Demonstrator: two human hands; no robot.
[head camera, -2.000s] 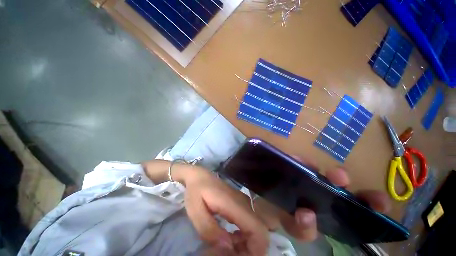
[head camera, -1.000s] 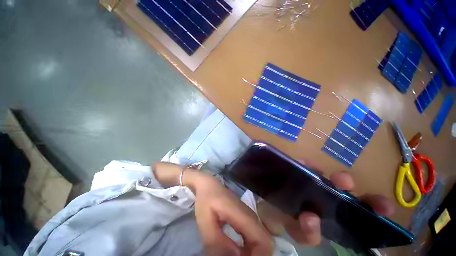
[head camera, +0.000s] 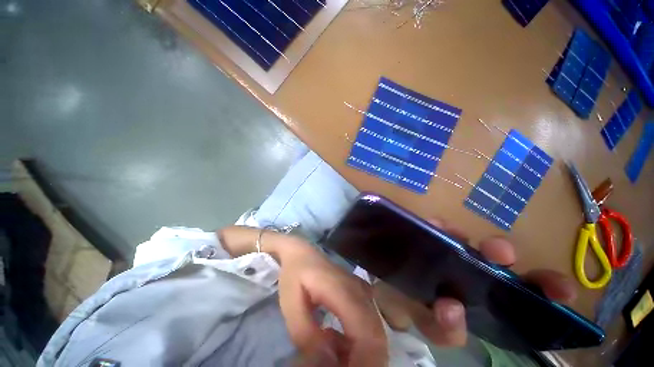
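My right hand (head camera: 449, 315) grips a dark glossy smartphone (head camera: 430, 269), its thumb over the face and fingertips past the far edge. My left hand (head camera: 323, 294), with a thin bracelet, is beside the phone's near end. Its thumb and index finger are apart and curved, with nothing visible in them. Its fingertips are blurred near the bottom edge. Beyond the phone, a larger blue tabbed solar cell (head camera: 405, 136) lies flat on the table, thin wires sticking out at its sides. A narrower cut solar cell (head camera: 509, 179) lies to its right.
Scissors (head camera: 591, 251) with yellow and red-orange handles lie right, beside a brown-orange piece and a grey wire bundle (head camera: 620, 287). More cells (head camera: 581, 72) lie by the blue tray (head camera: 624, 43). A large cell rests on a pale board (head camera: 280, 84) at upper left. Loose wire lies at the top.
Compared with one second ago, the table items appear slightly higher in the view, and the scissors and smaller cells slightly further right. My right hand still holds the phone.
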